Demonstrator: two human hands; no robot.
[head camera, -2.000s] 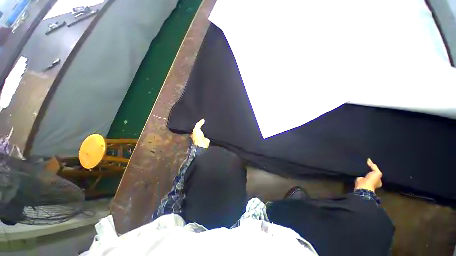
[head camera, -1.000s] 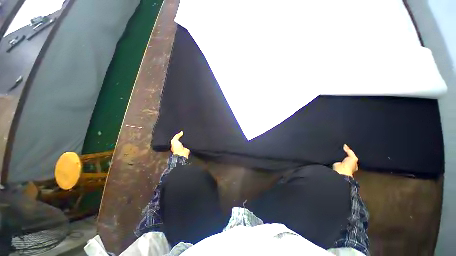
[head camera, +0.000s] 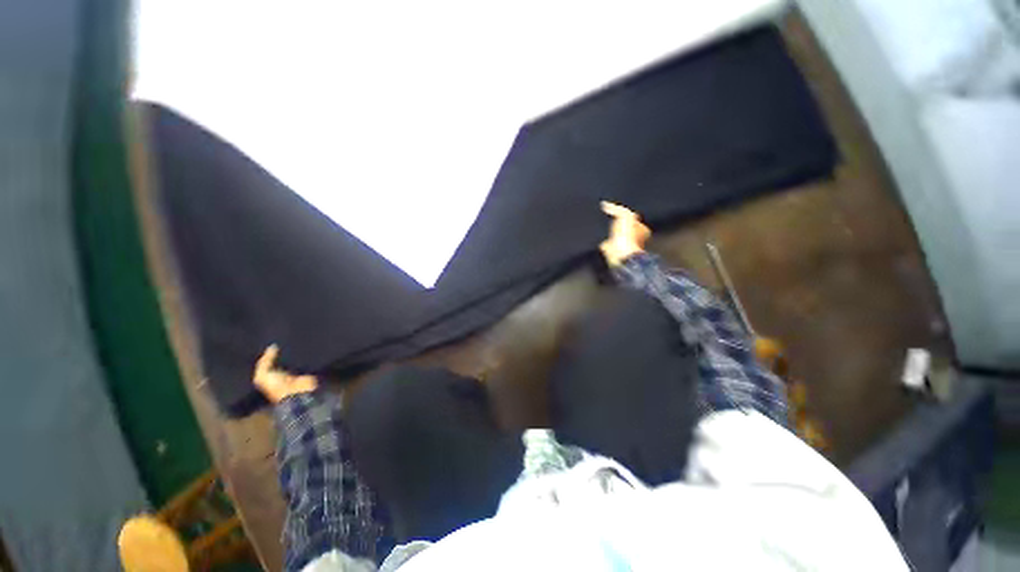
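Observation:
A dark fabric lay (head camera: 671, 123) lies on the brown table (head camera: 805, 257), with a large white paper sheet (head camera: 369, 101) over it. The paper comes to a point near the middle of the lay's near edge. My left hand (head camera: 283, 378) is at the near left part of the fabric edge, thumb up on top, fingers partly hidden at the edge. My right hand (head camera: 624, 235) is at the same edge farther right, thumb up, fingers curled at the cloth. Both hands hold the edge. The near edge looks uneven between them.
A round yellow stool (head camera: 152, 545) stands at lower left on the green floor (head camera: 112, 257). Grey cloth-covered surfaces lie at far left and right. A thin rod (head camera: 727, 285) and a small pale box (head camera: 916, 368) are on the table at right. My knees are against the near edge.
The view has turned and shifted right, showing the lay's right end, the rod and the box. Both hands remain at the fabric's near edge.

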